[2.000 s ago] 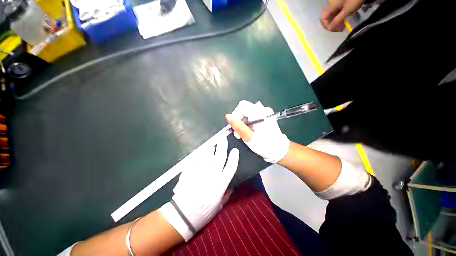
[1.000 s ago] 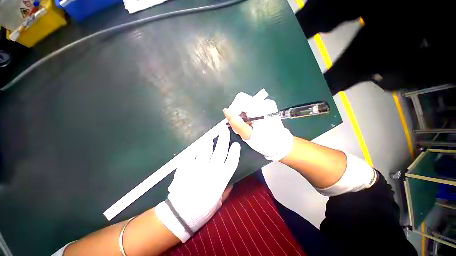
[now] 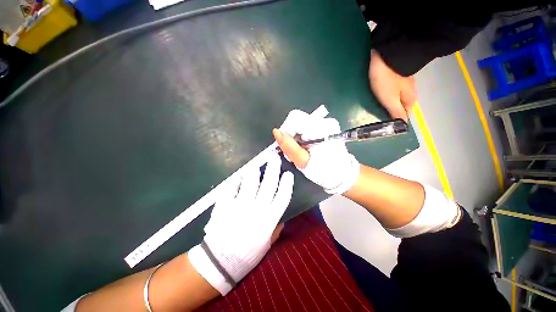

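A thin flat white strip (image 3: 177, 227) lies slantwise on the dark green mat (image 3: 122, 146), from lower left up to my right hand; its far end shows beyond that hand. My left hand (image 3: 247, 219), in a white glove, lies flat along the strip with fingers extended, pressing on it. My right hand (image 3: 320, 152), gloved with a bare thumb tip, grips a slim pen-like tool (image 3: 375, 130) with a dark and clear handle pointing right. The tool's tip is at the strip beside my left fingertips; its exact contact is hidden by my fingers.
Another person's hand (image 3: 393, 88) is at the bench's right edge, near the tool's handle. A pale hose (image 3: 122, 35) crosses the back. A yellow bin (image 3: 49, 27) and blue bin (image 3: 97, 7) stand upper left. Blue stools (image 3: 524, 70) and a rack (image 3: 500, 213) are at right.
The view has shifted, so the bins sit nearer the upper left edge. The other person's hand has come to the bench's right edge. My hands keep nearly the same hold on strip and tool.
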